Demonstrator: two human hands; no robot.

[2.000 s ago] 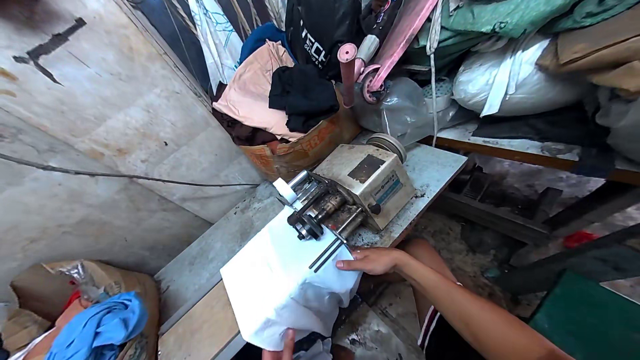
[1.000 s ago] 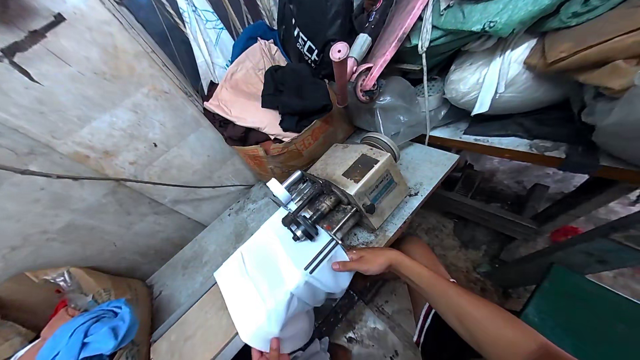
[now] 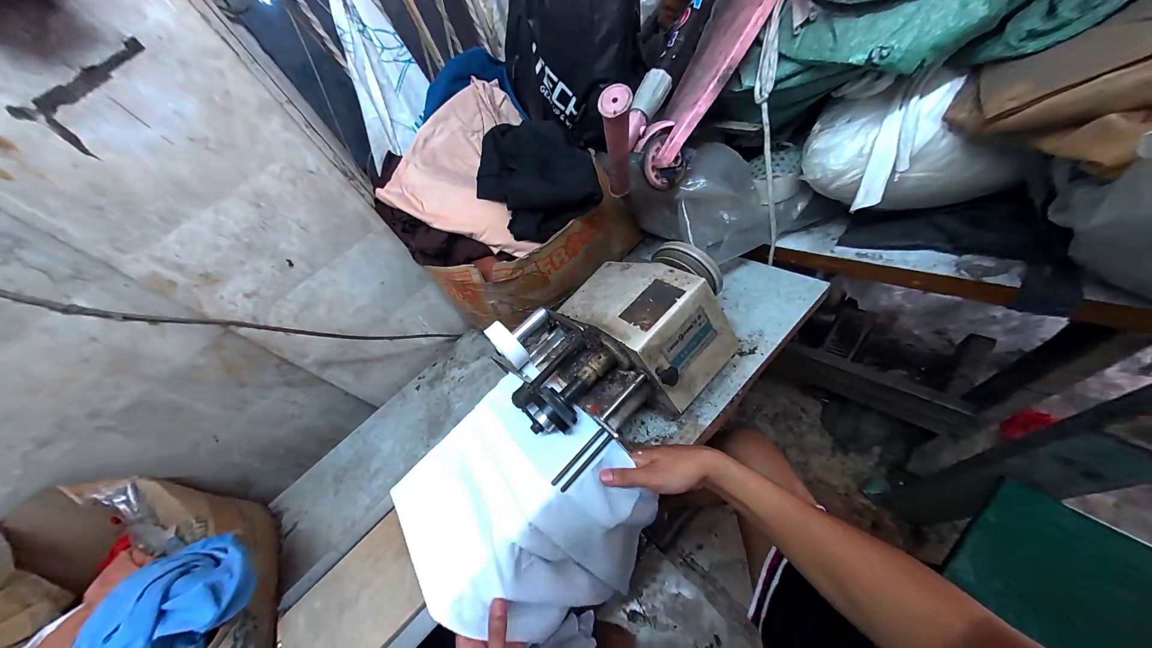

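Note:
A white cloth (image 3: 504, 504) hangs from the rollers and metal rods at the front of a beige bench-mounted machine (image 3: 661, 324). My right hand (image 3: 670, 470) grips the cloth's right edge, thumb on top, just beside two thin parallel rods (image 3: 583, 459). At the cloth's lower edge is my left hand (image 3: 490, 625), mostly cut off by the frame; one finger lies on the cloth and the rest is hidden. A narrow white roll (image 3: 506, 344) sits on a metal shaft at the machine's left side.
The machine stands on a narrow grey board (image 3: 378, 450) beside a stained wall panel (image 3: 225, 216). Behind it is a cardboard box (image 3: 540, 270) heaped with clothes. A carton with blue cloth (image 3: 171, 594) is at lower left. Wrapped bundles (image 3: 909, 153) fill the shelf at upper right.

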